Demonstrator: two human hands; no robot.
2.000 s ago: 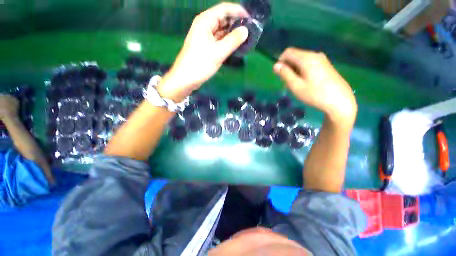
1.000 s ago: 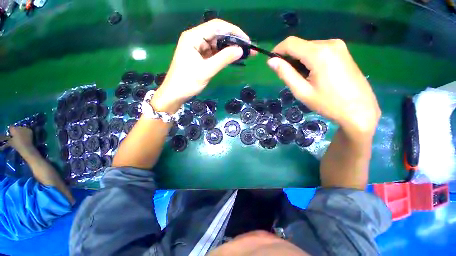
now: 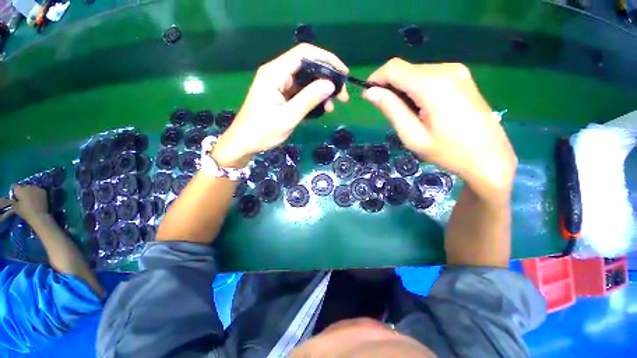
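My left hand [image 3: 283,101] holds a black speaker unit [image 3: 322,73] tilted between thumb and fingers above the bright green strip. My right hand [image 3: 436,115] grips a slim dark tool [image 3: 357,82]; its tip meets or nearly meets the unit's edge, and I cannot tell if they touch. Below my hands lies a loose pile of units [image 3: 361,187], black ringed discs on the glossy green bench.
Neat rows of discs in clear packing [image 3: 115,189] lie left. Spaced discs [image 3: 172,34] sit along the far side. At right are a black-orange tool [image 3: 569,189], a white bag [image 3: 604,192] and a red bin [image 3: 553,280]. A co-worker's hand [image 3: 29,201] is far left.
Compared with one second ago, my hands sit slightly lower in view and my right hand is a little further left. The discs on the far side have shifted slightly right.
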